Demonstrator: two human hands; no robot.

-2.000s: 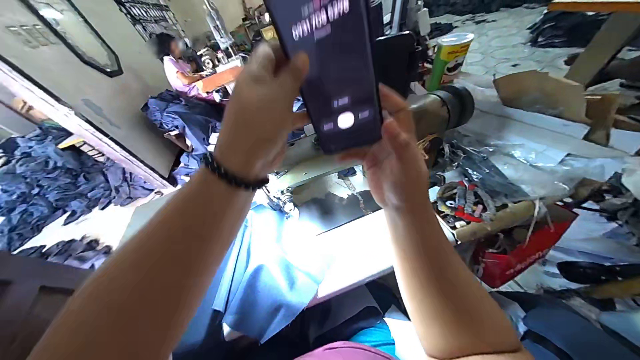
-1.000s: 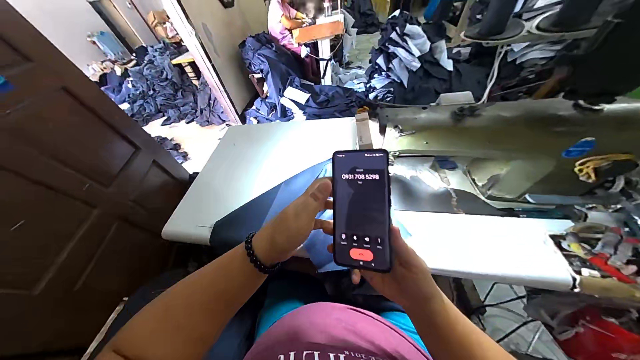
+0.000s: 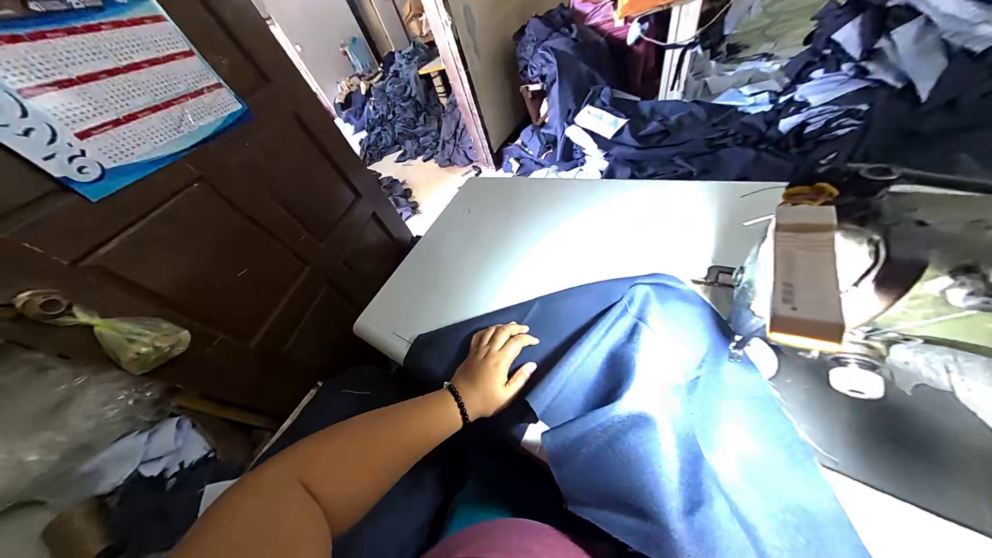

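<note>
My left hand [image 3: 494, 370], with a black beaded bracelet at the wrist, rests palm down on dark blue fabric [image 3: 643, 387] at the near edge of a white sewing table [image 3: 589, 225]. Its fingers are slightly apart and hold nothing. The fabric spreads to the right in folds, brightly lit, and hangs over the table's edge. Right of it stands a sewing machine [image 3: 860, 271], partly cut off by the view, with a small cardboard box [image 3: 806, 271] on it. My right hand is out of view, and so is the phone.
A brown panelled door [image 3: 201, 263] with a calendar [image 3: 108, 85] stands at the left. A small plastic bag [image 3: 143, 341] hangs by it. Heaps of dark garments [image 3: 697, 139] lie behind the table, and another dark pile [image 3: 411, 108] is beyond the doorway.
Both hands held a phone one second ago; now the left hand lies on the fabric without it. The right hand has left the view. The view has swung left.
</note>
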